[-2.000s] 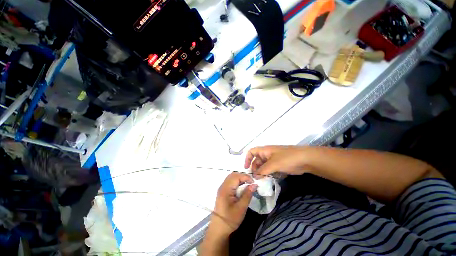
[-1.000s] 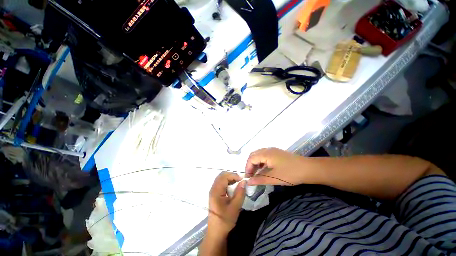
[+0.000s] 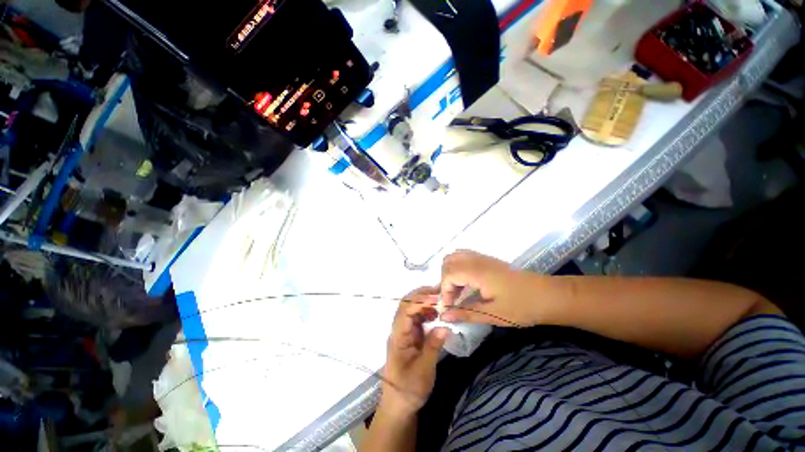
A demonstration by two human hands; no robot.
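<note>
A small white fabric piece (image 3: 465, 339) is bunched between my two hands at the table's front edge. My left hand (image 3: 413, 340) pinches it from the left. My right hand (image 3: 477, 291) pinches its upper part from the right, fingertips close to those of my left hand. The fingers hide part of the cloth. Thin dark curved strands (image 3: 300, 295) cross the view from the left to my hands. The needle area (image 3: 415, 173) of the machine lies up and away from both hands.
Black scissors (image 3: 530, 139) lie right of the needle. Beyond are a tan bundle (image 3: 613, 109), a red parts box (image 3: 691, 51) and an orange holder (image 3: 560, 25). A phone (image 3: 291, 66) stands upper left. Pale strands (image 3: 263, 231) lie on the table (image 3: 344, 247), left of the needle.
The cloth is bunched smaller than two seconds ago and shows less below my fingers. My hands have shifted slightly and stay close together. The view has moved a little.
</note>
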